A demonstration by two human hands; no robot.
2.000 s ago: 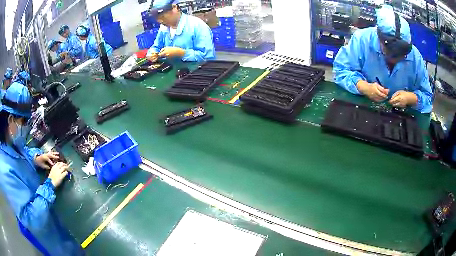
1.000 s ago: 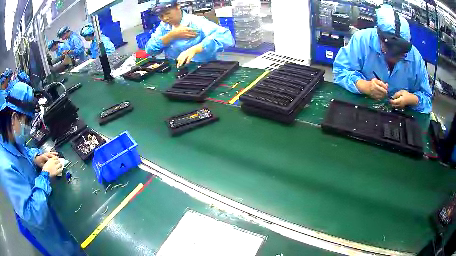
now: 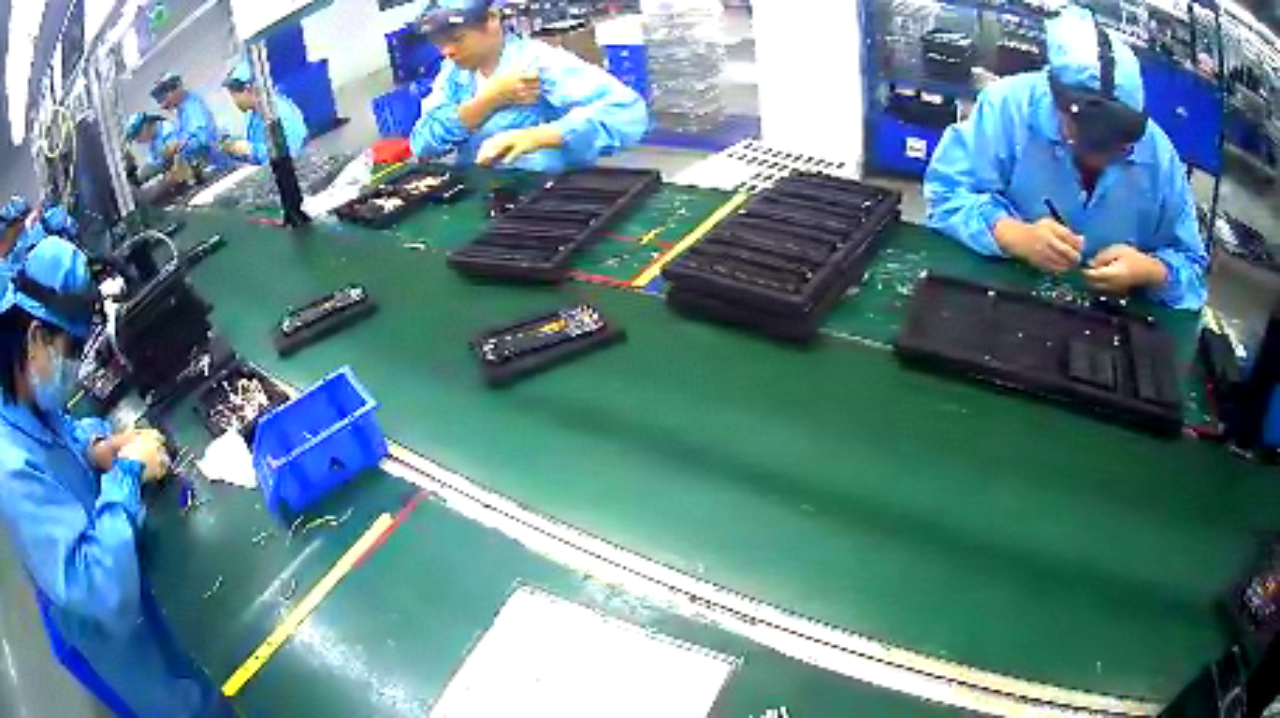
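Neither of my hands is in view. Nearest in front of me, a white rectangular sheet (image 3: 587, 662) lies on the green bench mat, cut off by the bottom edge. Past the white rail (image 3: 618, 572), a phone assembly (image 3: 542, 334) lies on a black foam pad on the green belt. A second one (image 3: 324, 312) lies on its pad farther left. A dark object, perhaps another phone assembly (image 3: 1259, 600), is cut off at the right edge.
A blue parts bin (image 3: 317, 443) stands at left beside a box of loose pale parts (image 3: 242, 401). Black slotted trays (image 3: 783, 253) line the far side. A worker (image 3: 70, 484) sits at left; two more (image 3: 534, 98) (image 3: 1074, 168) sit across. Yellow tape (image 3: 309, 606) marks the mat.
The two phone pads have shifted slightly right along the belt. The left worker's hands have drawn closer in, and a white piece now lies beside the blue bin. The far worker's hands have left the small parts.
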